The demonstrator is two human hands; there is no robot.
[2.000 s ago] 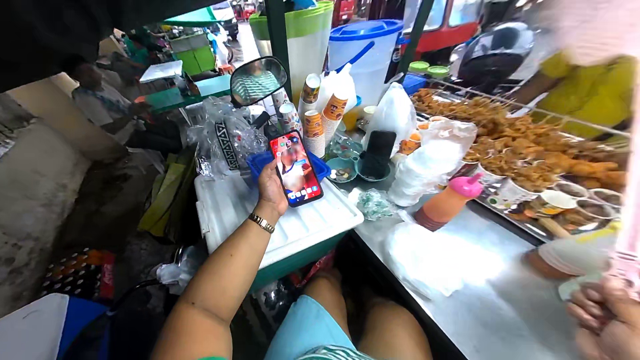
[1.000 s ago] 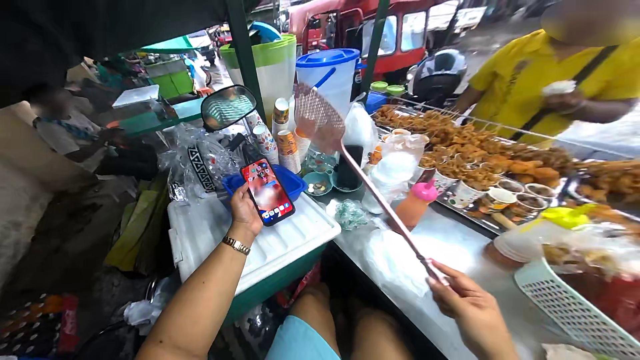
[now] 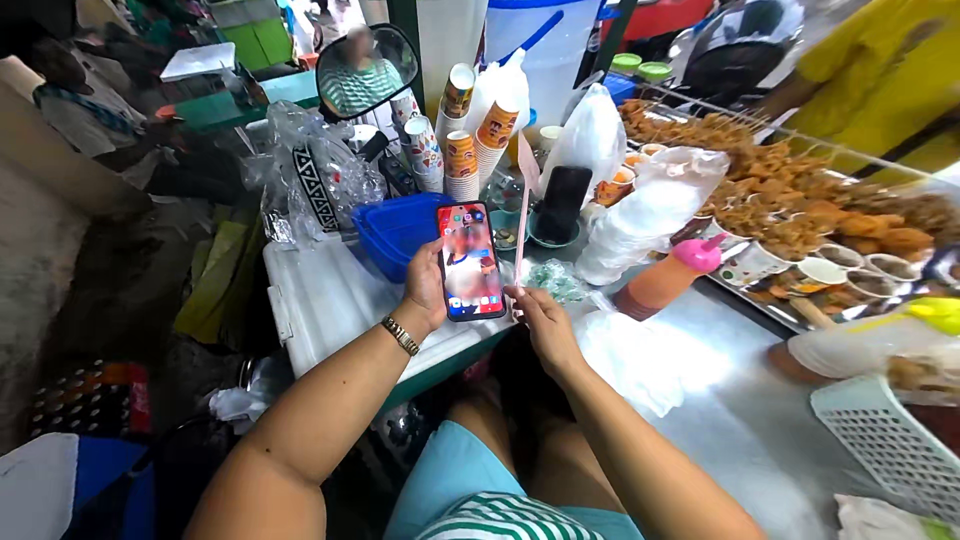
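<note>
My left hand [image 3: 426,281] holds a smartphone [image 3: 470,262] upright, its lit screen toward me, above the white lid of a cooler box [image 3: 322,300]. Just right of the phone, my right hand [image 3: 541,319] grips the handle of a pink fly swatter [image 3: 524,217], which now stands nearly edge-on. Behind the phone are a blue plastic basket [image 3: 401,229] and a small green bowl [image 3: 504,229] with what look like coins. A second, dark phone [image 3: 564,202] leans in another green bowl [image 3: 553,238]. Stacked paper cups [image 3: 460,165] stand farther back.
On the metal counter [image 3: 712,382] lie white plastic bags [image 3: 630,360] and a sauce bottle with a pink cap [image 3: 667,277]. Fried food [image 3: 810,195] fills a tray at the right, near a pale basket [image 3: 885,427]. A round mirror [image 3: 367,71] stands behind. A person in yellow [image 3: 870,82] is across the tray.
My right hand has moved left with the fly swatter, from over the metal counter to beside the phone. My left hand keeps hold of the phone.
</note>
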